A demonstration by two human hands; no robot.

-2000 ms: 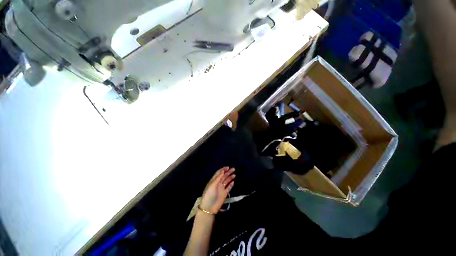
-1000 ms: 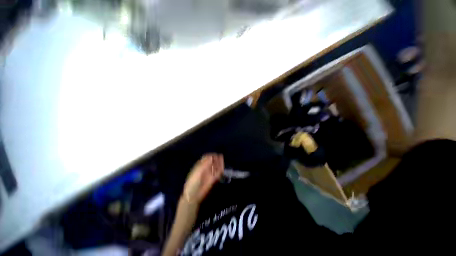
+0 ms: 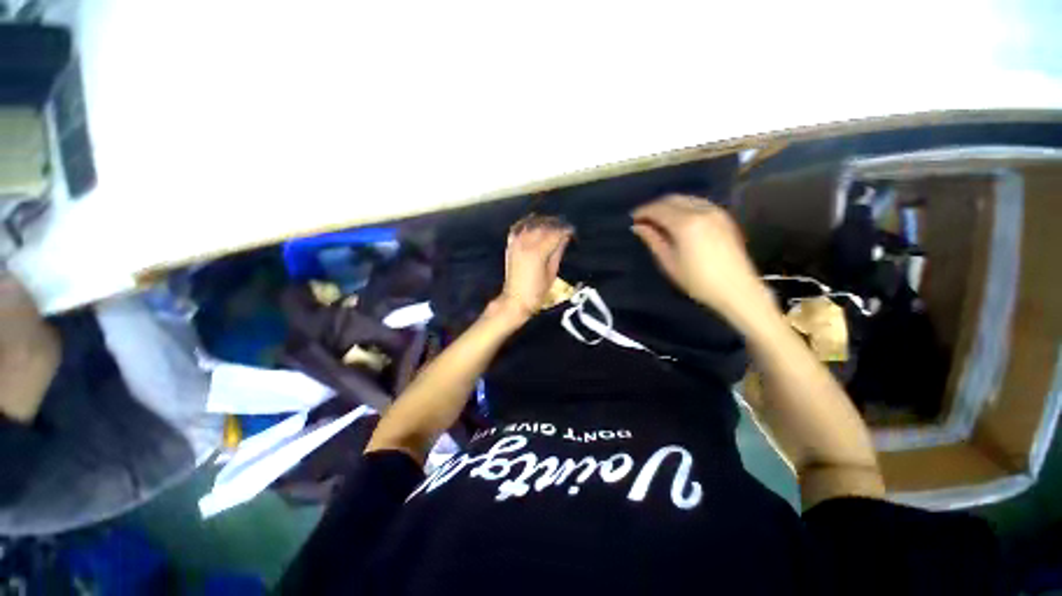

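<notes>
A black bundle of cut pieces [image 3: 617,262] lies on my lap and merges with my black shirt. A looped white tie [image 3: 596,324] and a small tan ticket [image 3: 564,290] lie on it. My left hand [image 3: 538,259] is over the bundle beside the ticket, fingers bent; I cannot tell whether it grips anything. My right hand [image 3: 687,239] is over the bundle's right part, thumb and fingers curled, with no clear hold visible.
The white machine table [image 3: 443,105] spans the top. An open carton [image 3: 1004,303] with black pieces stands at right, a tan ticket [image 3: 819,328] near its left side. Dark brown-purple pieces [image 3: 338,349] and white strips [image 3: 274,448] are heaped at left. Another person's arm [image 3: 26,349] shows far left.
My right hand has come over the lap. My left hand has moved up and right in the picture. The view has turned left, showing the heap and another person; the machine head is out of view.
</notes>
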